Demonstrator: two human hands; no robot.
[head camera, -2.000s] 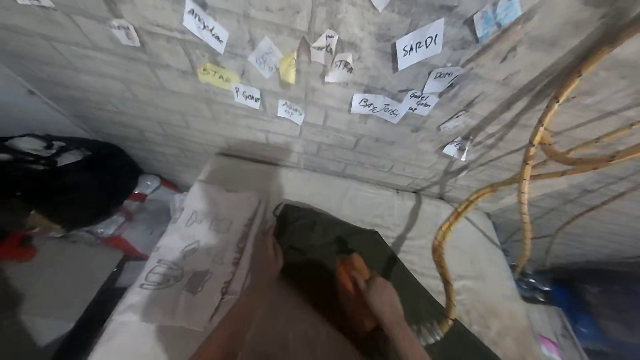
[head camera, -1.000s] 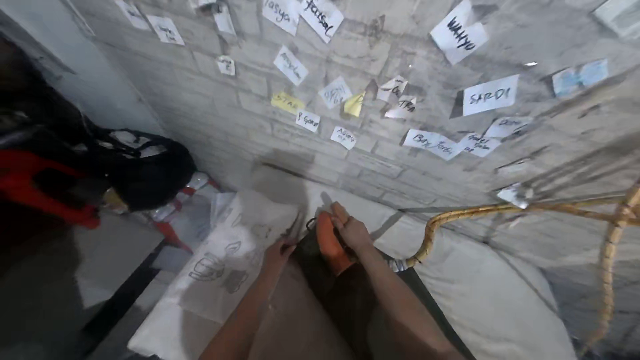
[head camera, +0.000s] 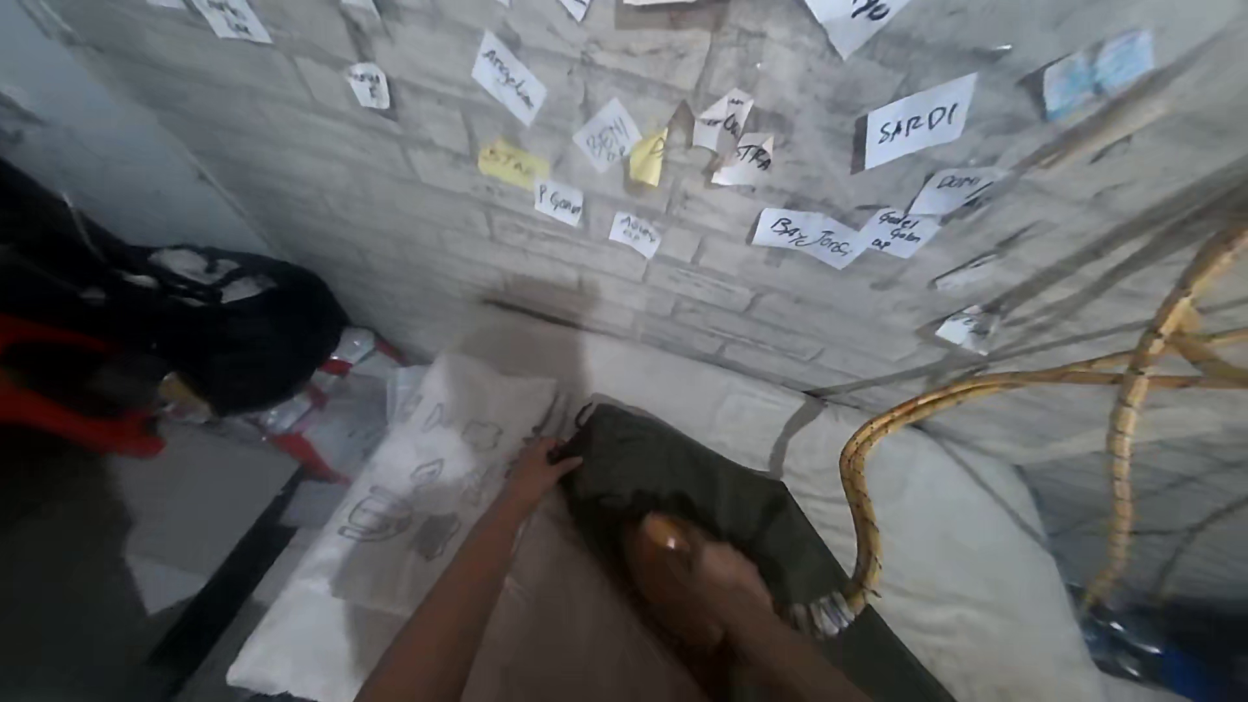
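A dark green piece of cloth (head camera: 682, 468), perhaps a garment, lies on a board covered in pale fabric (head camera: 936, 546). My left hand (head camera: 541, 473) touches the cloth's upper left corner. Over the cloth's middle, my right hand (head camera: 731, 575) grips an orange-brown handle (head camera: 668, 546), probably of a steam iron; the body under it is dark and blurred. A yellow hose (head camera: 858, 468) with dark marks runs from beside my right wrist up to the right. To the left lies a white cloth with printed drawings (head camera: 429, 487).
Behind the board stands a grey brick-patterned wall (head camera: 624, 292) bearing paper slips with handwriting. A black bag (head camera: 253, 322) and a red object (head camera: 88, 390) are at the left, beside clear plastic packages (head camera: 341, 419). Something dark blue (head camera: 1150, 643) sits at the lower right.
From one second ago, my right hand and the orange handle have moved from the cloth's upper end down over its middle. My left hand remains near the cloth's upper left edge.
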